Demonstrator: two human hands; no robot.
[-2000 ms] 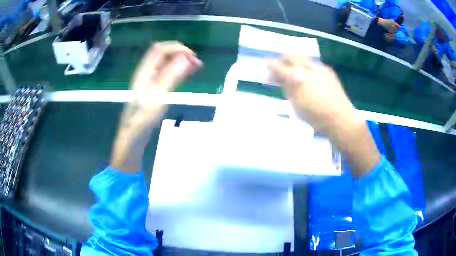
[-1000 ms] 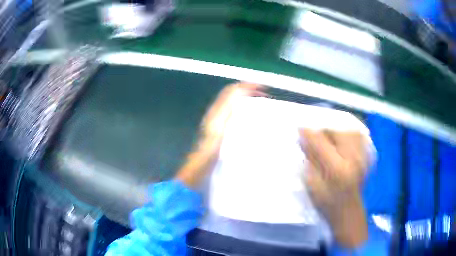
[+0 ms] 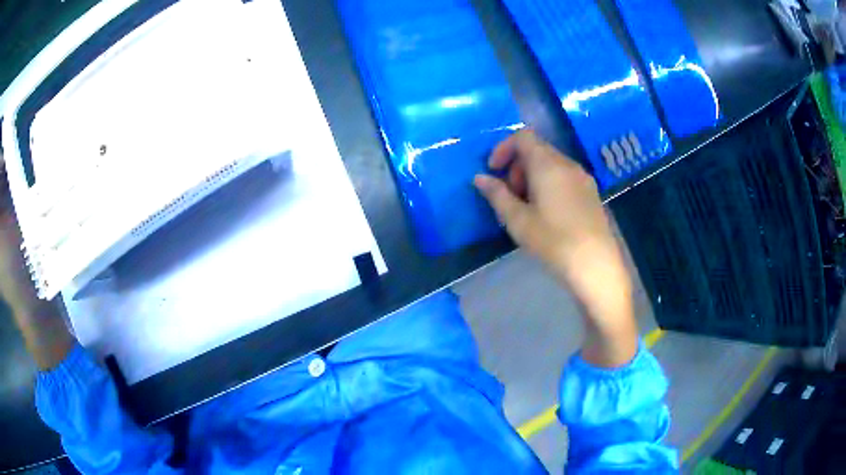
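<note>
A white plastic housing (image 3: 158,121) lies over a white work mat (image 3: 250,260) at the left, its looped handle at the far left and its slotted side facing me. My left hand (image 3: 20,288) is at the housing's left end and grips its edge; it is blurred and partly cut off by the picture's edge. My right hand (image 3: 557,209) is over the near end of the widest blue liner strip (image 3: 445,121), thumb and forefinger close together. I cannot tell whether anything is between those fingertips. Small grey adhesive pieces (image 3: 623,153) sit on the middle blue strip (image 3: 589,65).
A third blue strip (image 3: 672,70) lies further right. Black tape tabs (image 3: 368,270) hold the mat's near edge. A dark crate (image 3: 742,223) stands beside the bench at right, with a bright green rim (image 3: 826,121) behind. Yellow floor lines show below.
The view has swung right and down. My right hand has moved off the housing to the blue strip. My left hand stays by the housing's left side.
</note>
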